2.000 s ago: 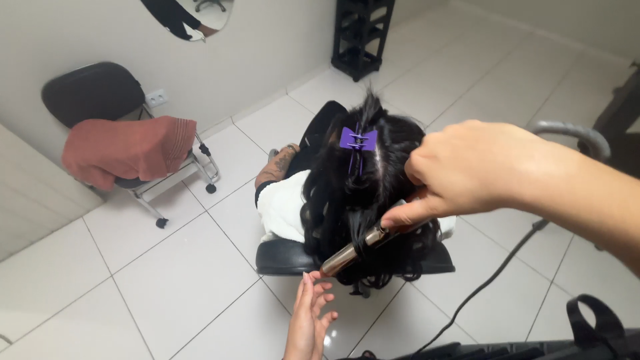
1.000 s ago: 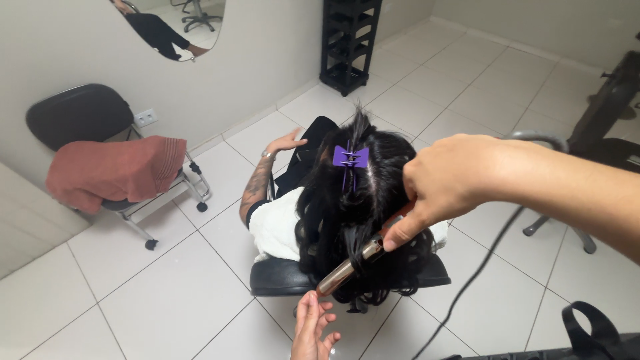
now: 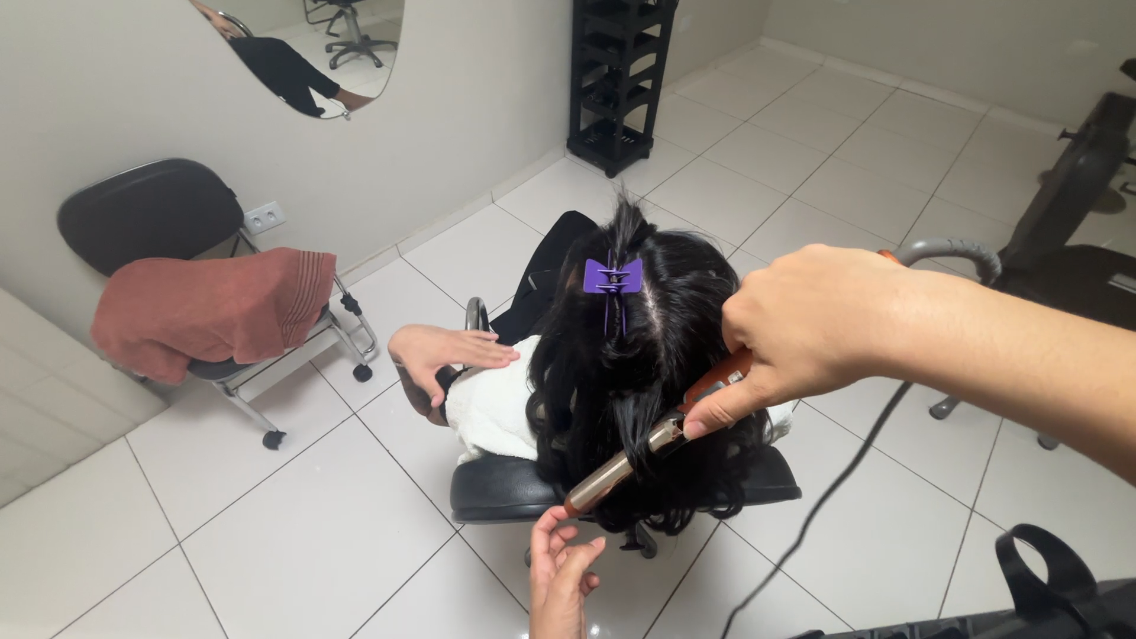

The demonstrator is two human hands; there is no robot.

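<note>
My right hand (image 3: 799,337) grips the handle of a hair curling iron (image 3: 612,475), whose metal barrel slants down to the left with a lock of dark hair around it. The fingertips of my left hand (image 3: 564,568) are at the iron's tip; whether they touch it or pinch hair there cannot be told. A seated person's long dark hair (image 3: 692,284) hangs in waves, with a purple claw clip (image 3: 612,277) holding part of it up. A white towel (image 3: 493,408) lies over the person's shoulders. The person's own hand (image 3: 448,351) is raised beside the left shoulder.
The person's black chair back (image 3: 501,488) is below the hair. A folding chair (image 3: 146,213) with a reddish towel (image 3: 213,306) stands at left, under a wall mirror (image 3: 328,62). A black shelf trolley (image 3: 617,89) stands behind. The iron's cord (image 3: 830,497) hangs at right, above a black strap (image 3: 1043,568).
The seated person's left hand has risen from near the lap to beside the towel-covered shoulder. My hands keep nearly the same places at the curling iron.
</note>
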